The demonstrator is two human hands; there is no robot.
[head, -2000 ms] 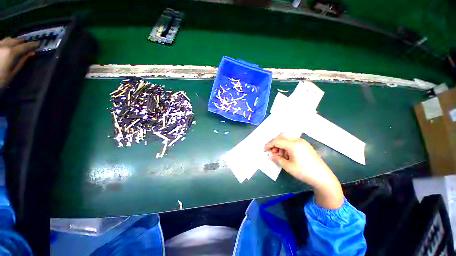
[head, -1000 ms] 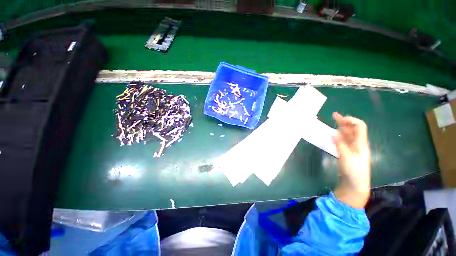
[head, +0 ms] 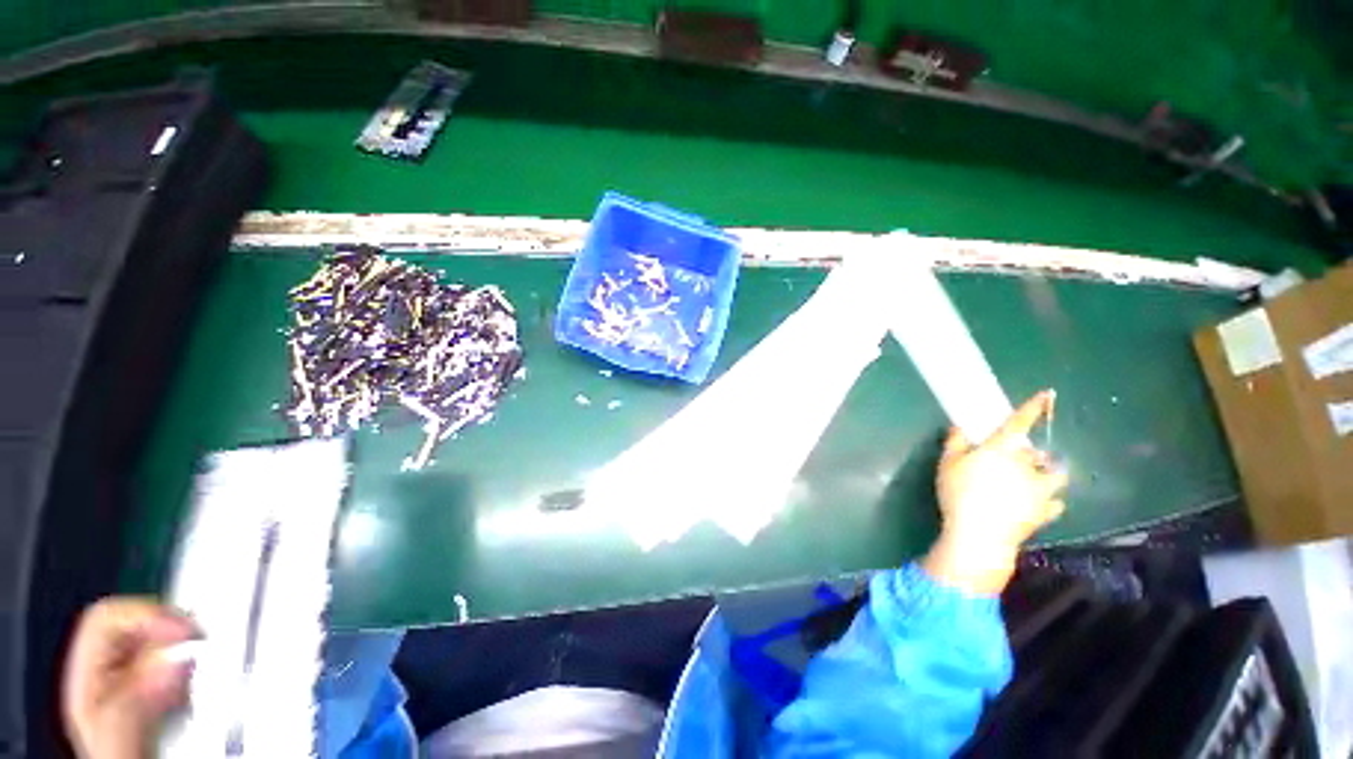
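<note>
A silver-white panel (head: 290,571) with a dark central slot is at the lower left, tilted up over the bench edge. My left hand (head: 126,675) grips its left side; the hand is blurred. My right hand (head: 991,497) is at the right, at the lower end of a plain white paper strip (head: 954,356), with its index finger extended. Whether its fingertips hold anything is too small to tell. White sheets (head: 742,430) lie left of that strip, their upper ends meeting it near the cream edge strip.
A heap of dark, gold and white slivers (head: 393,349) lies left of a blue bin (head: 653,289) with pale slivers. A black tray (head: 89,326) stands far left. Another panel (head: 414,111) lies on the rear green surface. A cardboard box (head: 1288,415) is at the right.
My left hand has come into view at the lower left with a panel. The paper strip has swung steeper, and my right hand has moved lower beside it. The camera view has shifted.
</note>
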